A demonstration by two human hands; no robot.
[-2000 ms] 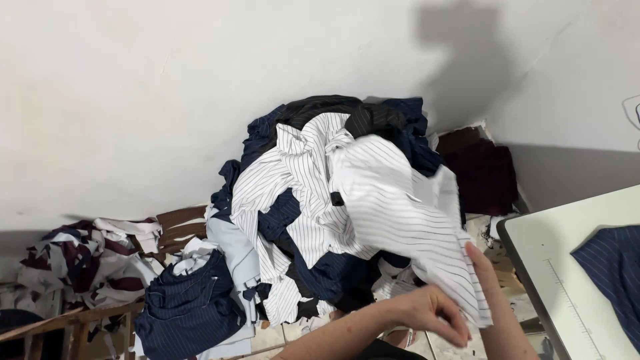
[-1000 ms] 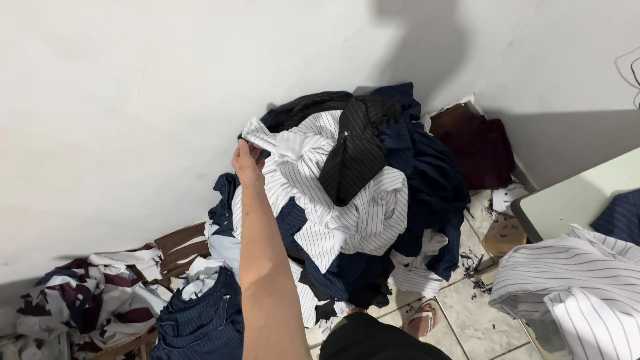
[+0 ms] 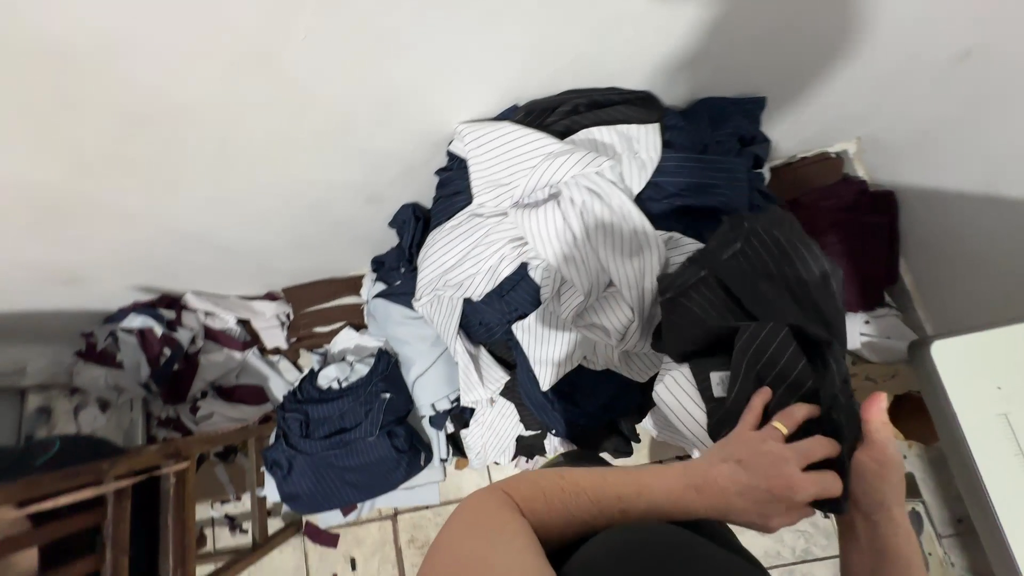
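Note:
A black pinstriped garment (image 3: 760, 296) with a small white label hangs at the right of the cloth heap. My left hand (image 3: 776, 464), with a gold ring, grips its lower part. On the garment's right edge is my right hand (image 3: 876, 456), its thumb up and its fingers mostly hidden behind the cloth. White striped garments (image 3: 576, 240) lie crumpled on top of the heap, with navy pinstriped cloth (image 3: 704, 176) behind them and more black cloth (image 3: 592, 110) at the top.
Folded navy garments (image 3: 352, 432) and light blue cloth (image 3: 412, 344) lie left of the heap. Farther left are maroon and white scraps (image 3: 200, 352) and a wooden frame (image 3: 184, 472). Maroon cloth (image 3: 856, 240) sits in the corner. A white table (image 3: 984, 408) stands at right.
My left hand has moved right from the upper left of the heap. The black pinstriped garment that lay across the heap is now at its right, in my hands.

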